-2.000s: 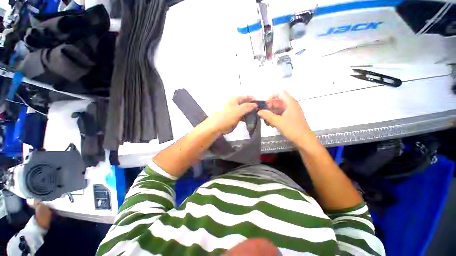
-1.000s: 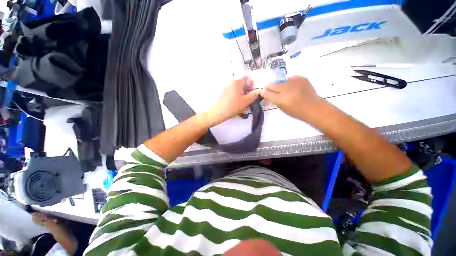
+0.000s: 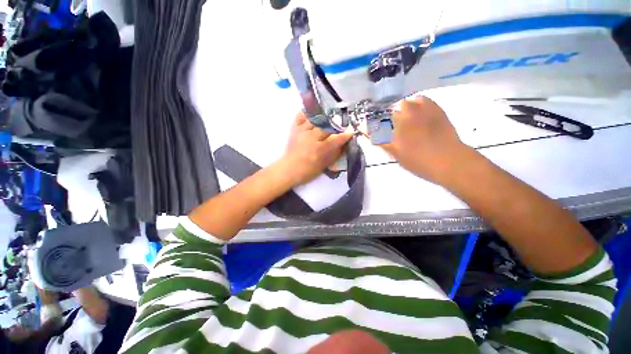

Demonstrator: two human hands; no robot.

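A dark grey fabric strip [image 3: 344,205] loops from the needle area down to the table's front edge and back up left under my left forearm. My left hand [image 3: 309,146] pinches its end at the presser foot [image 3: 358,117]. My right hand [image 3: 423,133] is right beside the presser foot, its fingertips hidden behind metal parts, so I cannot tell whether it grips the strip. The white JACK sewing machine [image 3: 512,69] lies behind the hands. A stack of grey strips [image 3: 169,117] lies left of the machine.
Black thread snips [image 3: 551,123] lie right of my right hand. An edge ruler [image 3: 408,227] runs along the table's front edge. Dark fabric heaps [image 3: 62,104] are at the left. Another person's arm [image 3: 92,304] shows at the lower left, near a grey machine part [image 3: 75,254].
Both hands have moved from near the front edge up to the needle, bringing the strip's end there. The camera view has shifted and the machine's metal parts look closer.
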